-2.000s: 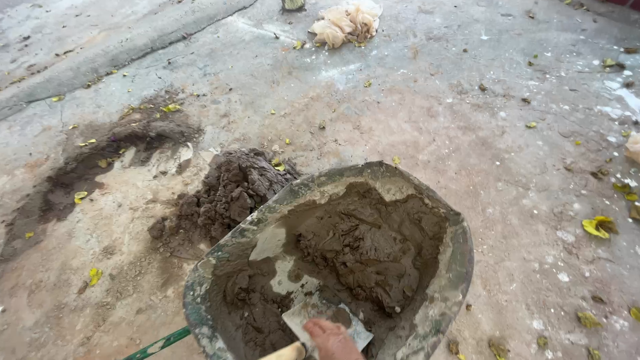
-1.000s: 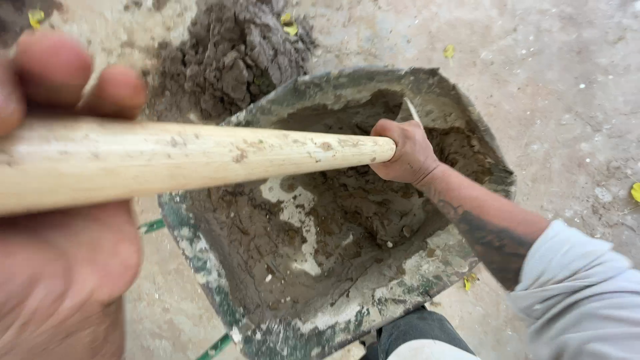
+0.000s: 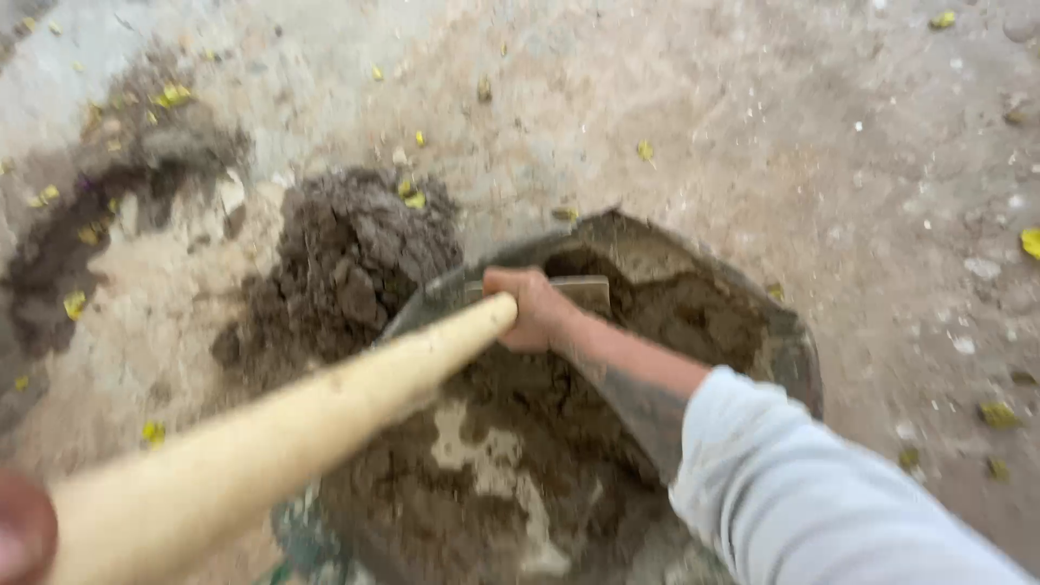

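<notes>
My right hand [image 3: 530,310] grips the light wooden handle [image 3: 309,431] of a tool, low down near its flat metal blade [image 3: 587,291], over the far side of a wheelbarrow tray. At the lower left edge only part of my left hand [image 3: 23,528] shows, a fingertip or two against the upper end of the handle. Wet brown mud [image 3: 406,487] coats the inside of the wheelbarrow tray [image 3: 800,357], with a pale watery patch [image 3: 487,455] in it. The blade is partly hidden behind my right hand.
A heap of clumpy mud [image 3: 341,252] lies on the ground against the tray's left side. Farther left is a strip of dark, damp mud [image 3: 57,252]. Yellow leaves [image 3: 173,96] are scattered over the rough ground. A green metal bar [image 3: 280,573] shows at the tray's lower left.
Since one second ago my right hand and the blade have moved toward the tray's far left rim, and the handle now slants down to the left. My left hand has mostly left the view.
</notes>
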